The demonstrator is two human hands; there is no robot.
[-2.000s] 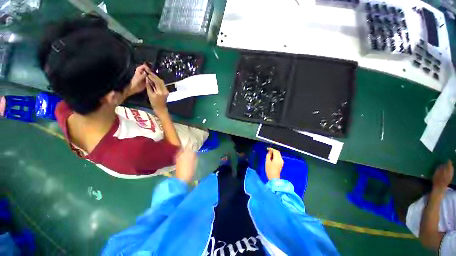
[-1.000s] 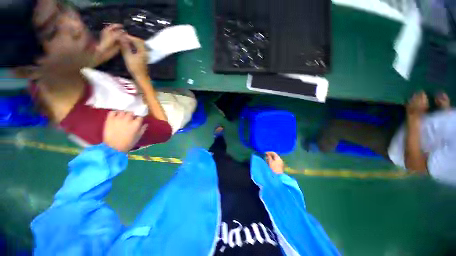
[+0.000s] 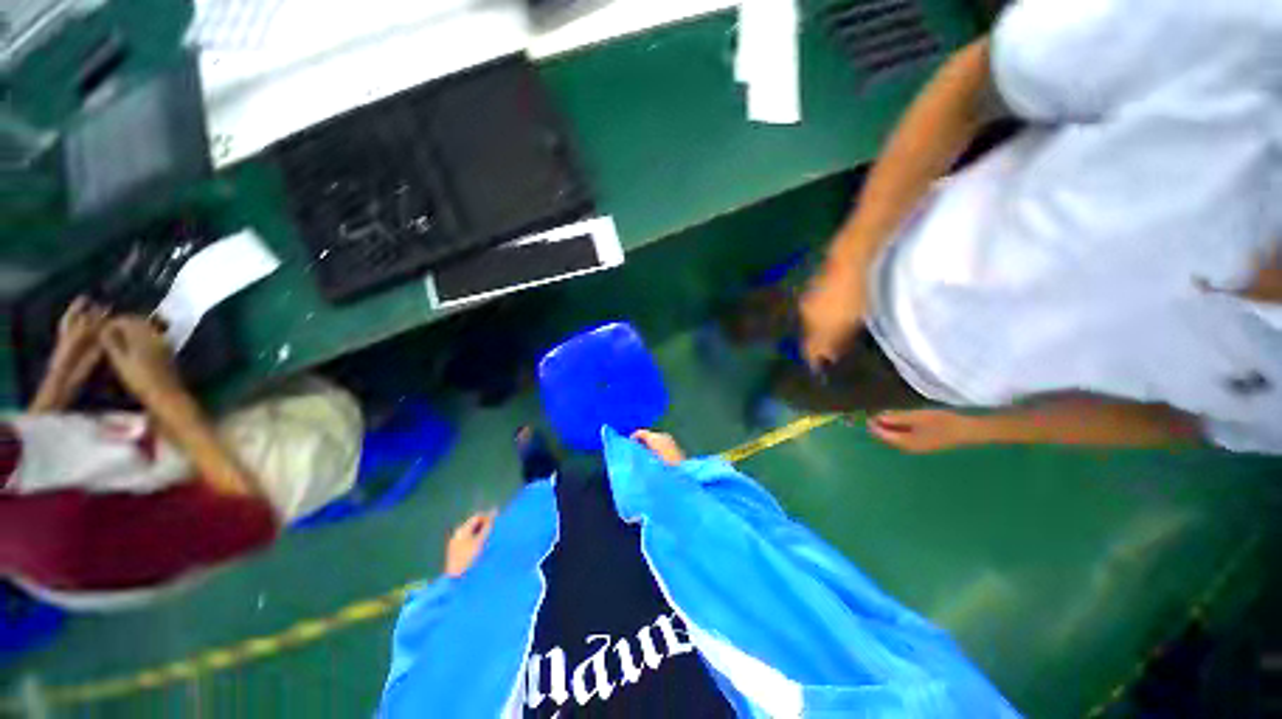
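My left hand (image 3: 470, 542) hangs low at the left edge of my blue jacket, partly hidden by the sleeve; I cannot tell how its fingers are held. My right hand (image 3: 658, 447) is at the jacket's right front edge, mostly covered by the sleeve; its fingers are hard to see. A blue stool (image 3: 603, 382) stands just beyond my hands. Farther off on the green bench, the black two-compartment tray (image 3: 518, 145) holds small shiny black parts (image 3: 373, 222) in its left side. The black work pad with white border (image 3: 523, 267) lies along the bench edge before it.
A person in red and white (image 3: 141, 527) sits at the left, hands over another tray. A person in a white shirt (image 3: 1111, 239) stands close at the right. White paper (image 3: 768, 59) lies on the bench. A yellow line (image 3: 281, 635) crosses the green floor.
The view has swung right and the bench has shifted left. My left hand has dropped from its raised place to my side. The white-shirted person now stands much closer.
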